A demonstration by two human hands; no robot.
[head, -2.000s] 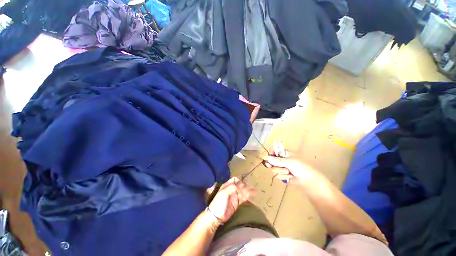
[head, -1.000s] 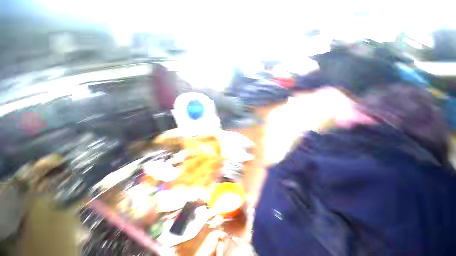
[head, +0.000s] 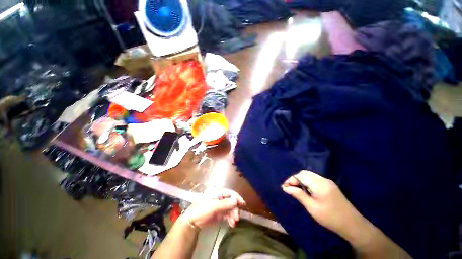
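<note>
The navy garment [head: 375,131] lies heaped over the right side of the table, with a small pale-rimmed round button [head: 264,140] on its left part. My right hand [head: 314,195] is over the garment's lower left part, its fingertips closed on a small dark thin object too unclear to name. My left hand [head: 217,206] is at the table's near edge, left of the garment, with fingers loosely curled. Whether it holds thread or anything small cannot be told. An orange bowl [head: 209,127] with pale contents stands on the table beyond my left hand.
The brown table [head: 243,189] has pink edging. Left of the bowl are a black phone [head: 163,148] on white paper, a red-orange plastic bag [head: 180,91], and crumpled packets [head: 214,101]. A white fan [head: 167,23] with a blue face stands behind. Dark plastic [head: 96,177] hangs below the table's left edge.
The view has swung left from the garments and floor to the cluttered table. My hands, earlier close together over the floor with a dark strand between them, are now farther apart at the table.
</note>
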